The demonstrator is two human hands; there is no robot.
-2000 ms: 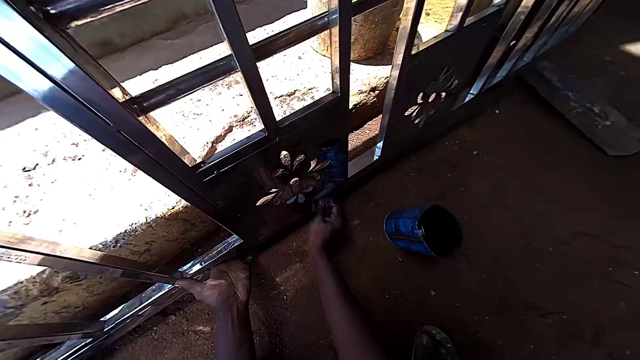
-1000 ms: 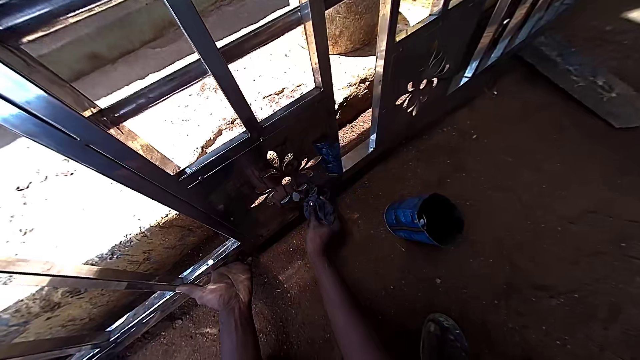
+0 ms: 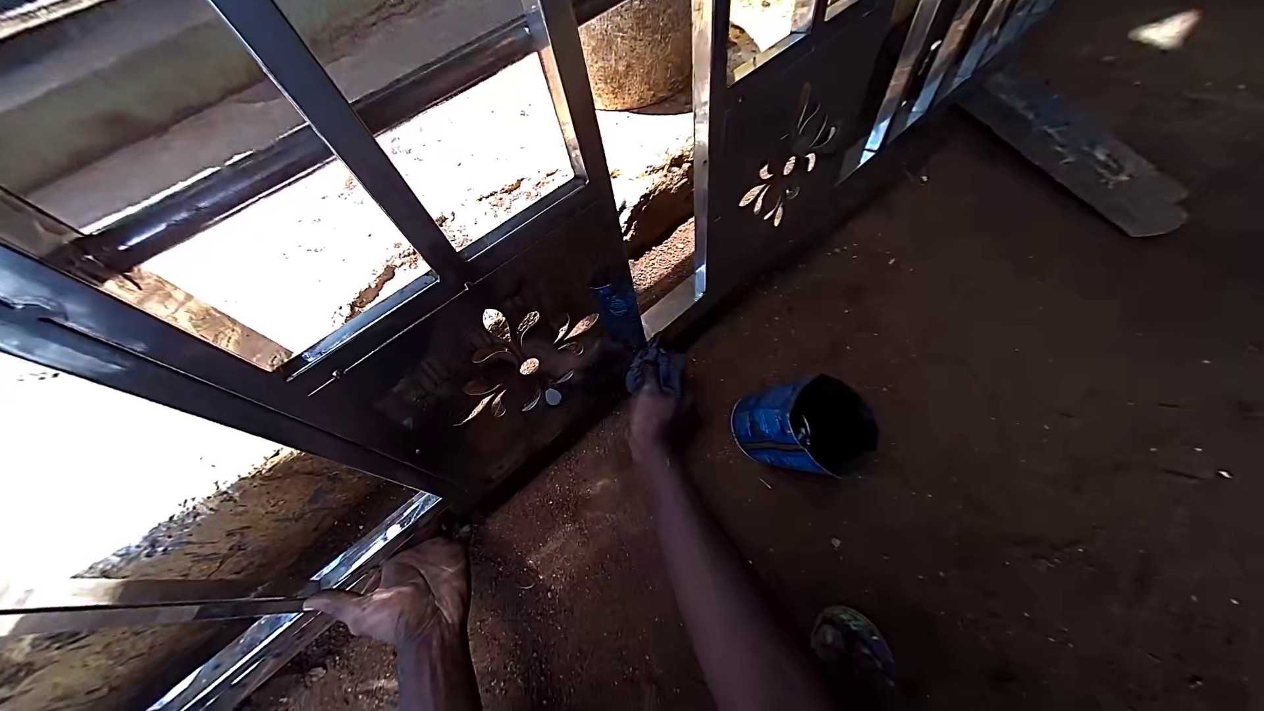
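My right hand [image 3: 654, 420] grips a dark, crumpled cloth [image 3: 655, 367] against the lower edge of a dark sheet-metal panel [image 3: 434, 395] in a metal gate frame. A flower-shaped cut-out [image 3: 529, 366] lies left of the cloth. My left hand [image 3: 420, 592] rests at the bottom of the frame, with its thumb at the end of a thin metal bar [image 3: 197, 609] and its palm by a shiny metal rail [image 3: 375, 538]; how firmly it grips is not plain. To the right of my right hand, a blue can [image 3: 775, 427] with a dark opening lies tilted on the ground.
A second panel with a flower cut-out [image 3: 788, 168] continues the frame at the upper right. Beyond it a flat board [image 3: 1081, 148] lies on the brown dirt floor. A shoe tip [image 3: 851, 637] shows at the bottom. Behind the bars stands a round, worn block [image 3: 637, 54].
My right hand and the cloth have moved right along the panel, from beside the flower cut-out to the panel's right corner. My left hand stays at the bottom of the frame.
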